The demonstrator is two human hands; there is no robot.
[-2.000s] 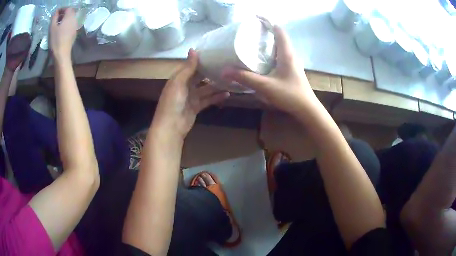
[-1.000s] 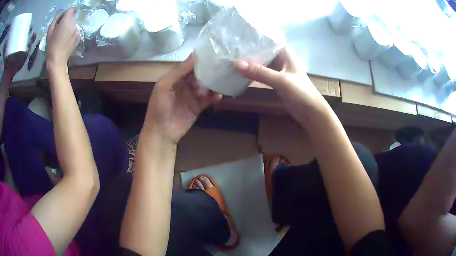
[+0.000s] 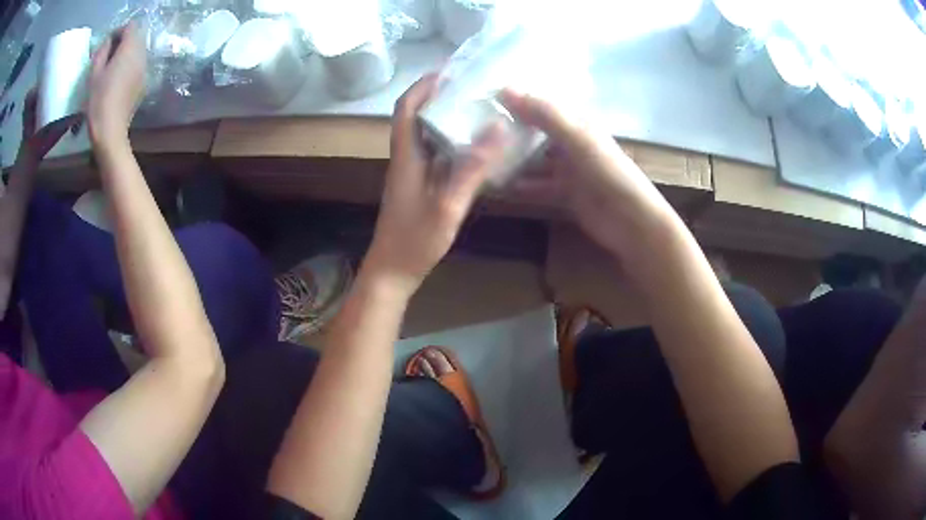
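Observation:
A white cup in clear film [image 3: 477, 107] is held in front of me over the table's near edge. It is blurred and its upper part is lost in glare. My left hand [image 3: 437, 173] holds its left side and lower end, with fingers across the near end. My right hand [image 3: 569, 163] holds its right side, its fingers blurred. Whether it is one cup or several nested cups I cannot tell.
Bagged white cups [image 3: 262, 61] stand at the table's back left, and more [image 3: 767, 76] at the right. A neighbour in a pink top [image 3: 76, 447] holds a white cylinder [image 3: 67, 76] at far left. Brown cartons [image 3: 305, 138] form the table's front edge.
The white cup has turned and tilted, its crinkled film side no longer facing me. My left hand has moved right and up, closer to my right hand. The neighbour's white cylinder has shifted slightly.

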